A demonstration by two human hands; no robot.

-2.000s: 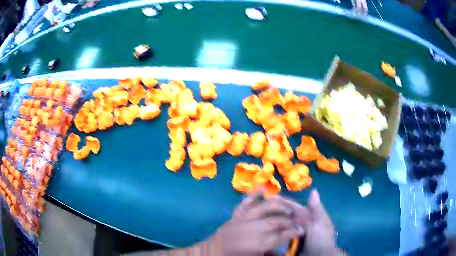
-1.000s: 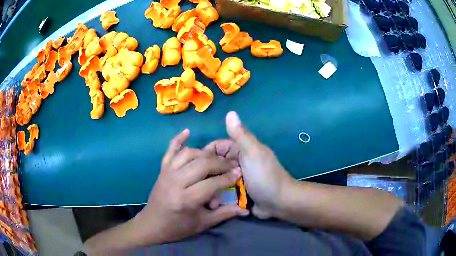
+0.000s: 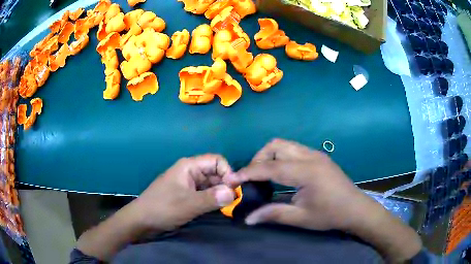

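My left hand (image 3: 188,193) holds a small orange part (image 3: 232,204) between thumb and fingers above my lap. My right hand (image 3: 299,188) grips a smooth black cover (image 3: 254,200) from its right side, thumb below and fingers above. The black cover touches the orange part or lies right against it; my fingers hide most of the contact. A loose heap of orange housing shells (image 3: 146,49) lies on the dark green bench (image 3: 155,139) beyond my hands.
A scrap carton (image 3: 351,36) with yellowish scraps stands at the top right. Near it lie a white pad (image 3: 358,81) and a thin pale ring (image 3: 328,146). Blister trays hold black parts (image 3: 431,49) at right and orange parts (image 3: 9,129) at left.
The view has tilted down from the conveyor towards my lap. A black cover now shows in my right hand against the orange part. My hands have moved apart around the parts.
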